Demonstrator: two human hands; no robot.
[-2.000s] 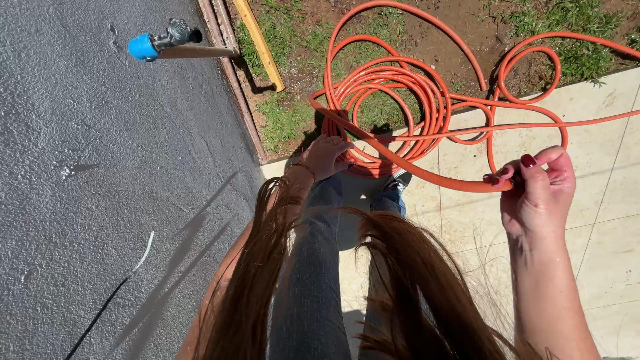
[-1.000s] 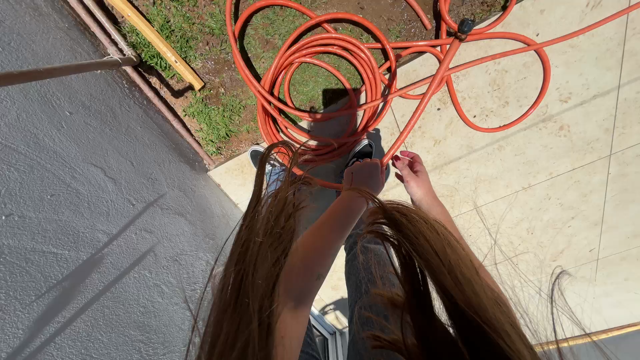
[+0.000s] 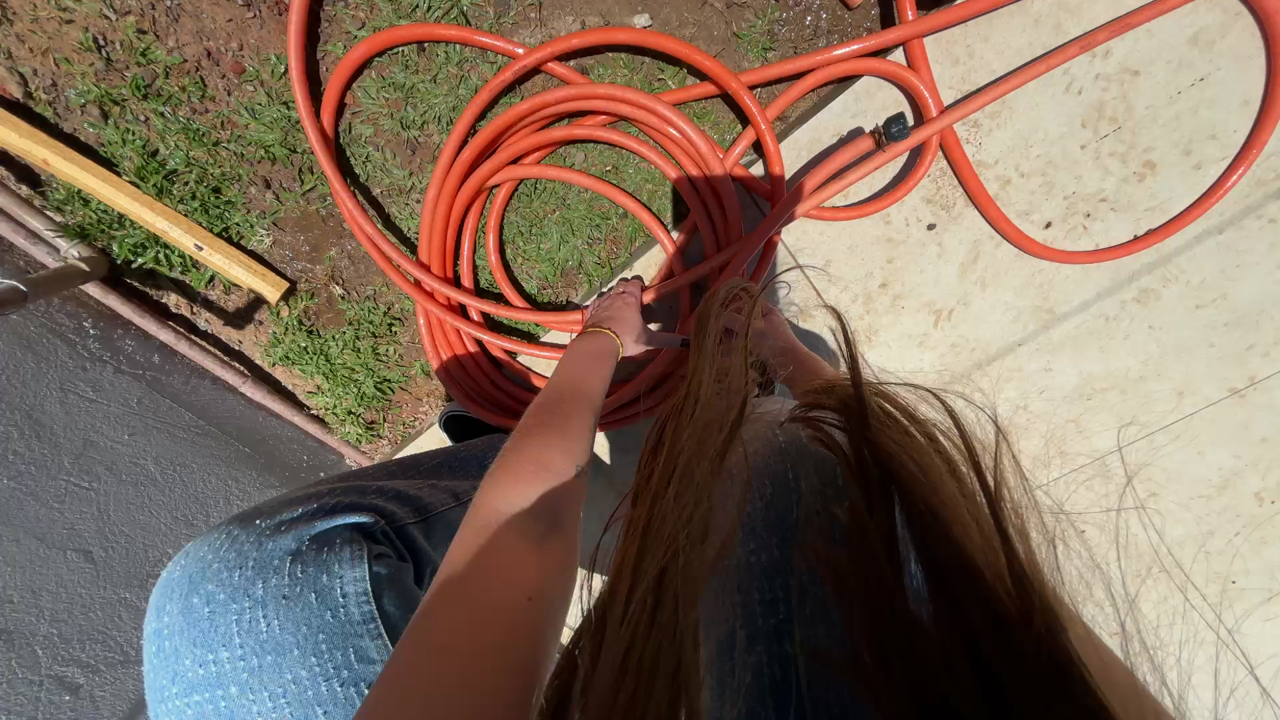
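An orange garden hose (image 3: 610,100) lies in a coil across the grass and the tile edge, with loose loops spreading to the right. Its end, with a dark hose connector (image 3: 893,128), rests over the pale tiles. My left hand (image 3: 622,318), a yellow bracelet at its wrist, touches the hose at the lower inside of the coil; its fingertips lie by a strand, and whether they close on it is unclear. Just right of it, my right hand (image 3: 762,335) is at the coil's lower right edge, largely hidden by hanging hair, so its grip does not show.
Pale floor tiles (image 3: 1100,330) spread to the right. On the left are grass, bare soil, a yellow wooden strip (image 3: 150,198), a pinkish pipe or edging (image 3: 220,365) and a dark textured surface (image 3: 130,480). My knees are bent close below the coil.
The left hand has moved into the coil's lower inside. The right hand, earlier holding the hose near its end and then apart from it, is now behind the hair. The view is lower and closer.
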